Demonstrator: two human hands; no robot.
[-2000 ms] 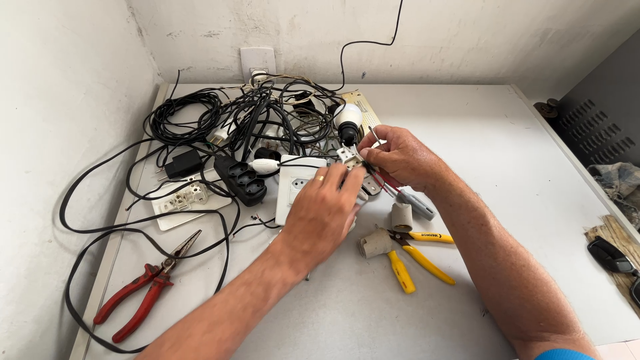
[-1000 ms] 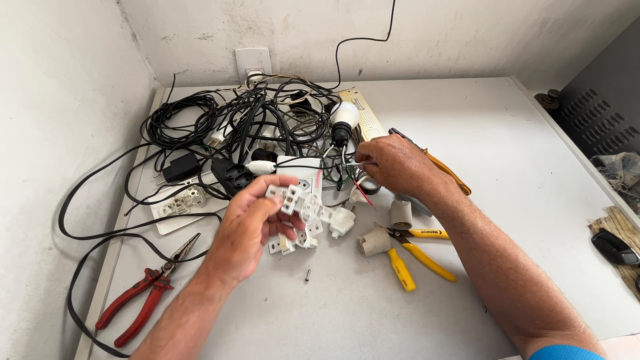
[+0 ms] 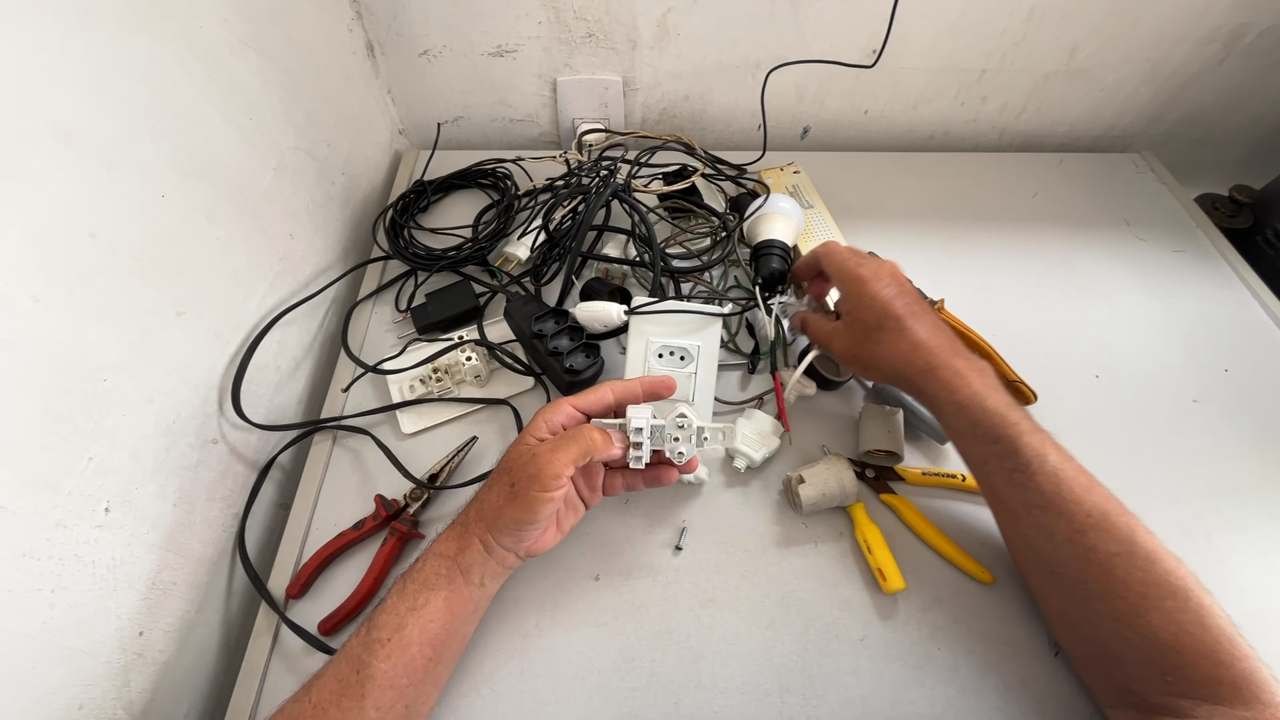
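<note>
My left hand (image 3: 575,465) holds a white socket module on its mounting frame (image 3: 680,435) by its left end, above the table. Beyond it lies a white wall plate with a socket (image 3: 672,355); a white plug (image 3: 757,438) is just right of the module. My right hand (image 3: 860,310) is at the small parts and loose wires below the black holder of a light bulb (image 3: 775,225); its fingertips are close to something white, and whether they grip it cannot be told. A red wire (image 3: 780,402) hangs near it. A screw (image 3: 681,537) lies in front.
Tangled black cables (image 3: 600,200) fill the back left, with a black power strip (image 3: 565,345) before them. Red-handled pliers (image 3: 385,545) lie left. Yellow-handled cutters (image 3: 930,520), a yellow-handled tool (image 3: 876,548) and ceramic lampholders (image 3: 822,485) lie right, orange-handled pliers (image 3: 985,350) farther back.
At first both hands were together at the small parts; my left hand has come nearer with the socket module. My right hand has stayed near the bulb, with its fingers shifted.
</note>
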